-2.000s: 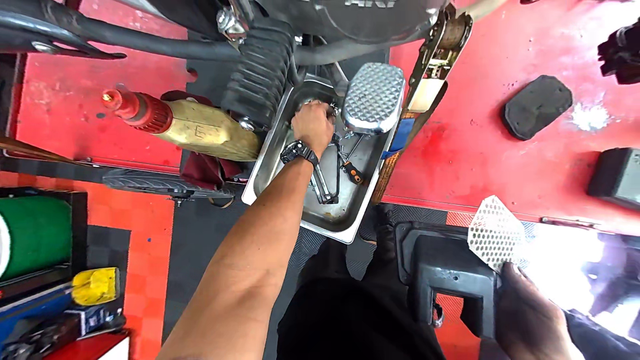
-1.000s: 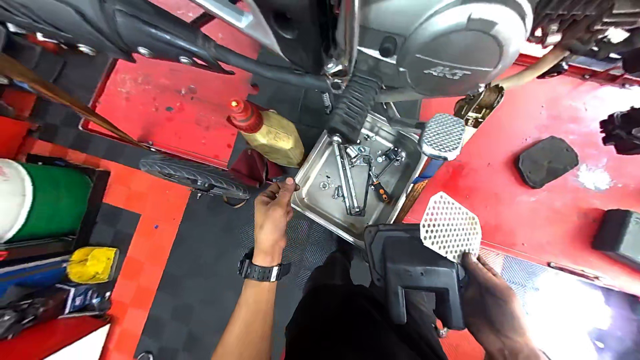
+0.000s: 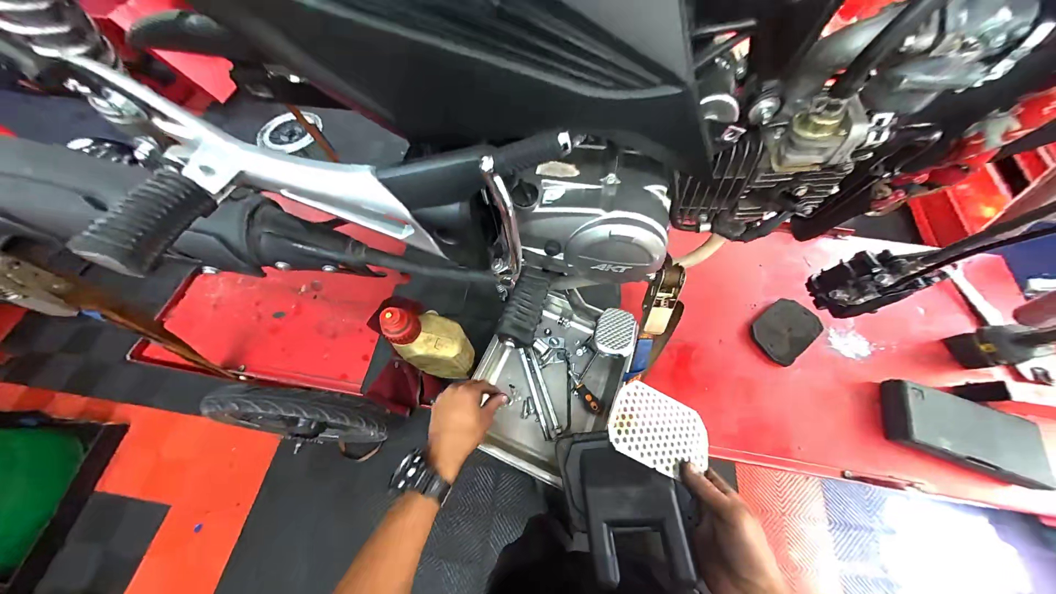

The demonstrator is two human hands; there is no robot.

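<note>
My left hand (image 3: 464, 419), with a watch at the wrist, is over the left rim of a metal tray (image 3: 520, 470); its thumb and fingertips are pinched together, and whether something small is between them cannot be made out. Long metal tools (image 3: 540, 392), small bolts (image 3: 528, 406) and an orange-and-black screwdriver (image 3: 587, 398) lie in the tray. My right hand (image 3: 730, 520) holds a perforated metal plate (image 3: 658, 429) by its lower corner, along with a black plastic housing (image 3: 631, 503) beneath it.
A motorcycle engine (image 3: 606, 223) and a black rubber footpeg (image 3: 525, 309) overhang the tray. Left of the tray stands a yellowish bottle with a red cap (image 3: 433, 342). The red lift platform (image 3: 726, 388) bears a dark foam pad (image 3: 786, 332) and a black box (image 3: 965, 433).
My left hand was down among the tools in the tray two seconds ago; it has moved out to the tray's left rim. My right hand keeps its hold. The view has shifted to show more motorcycle.
</note>
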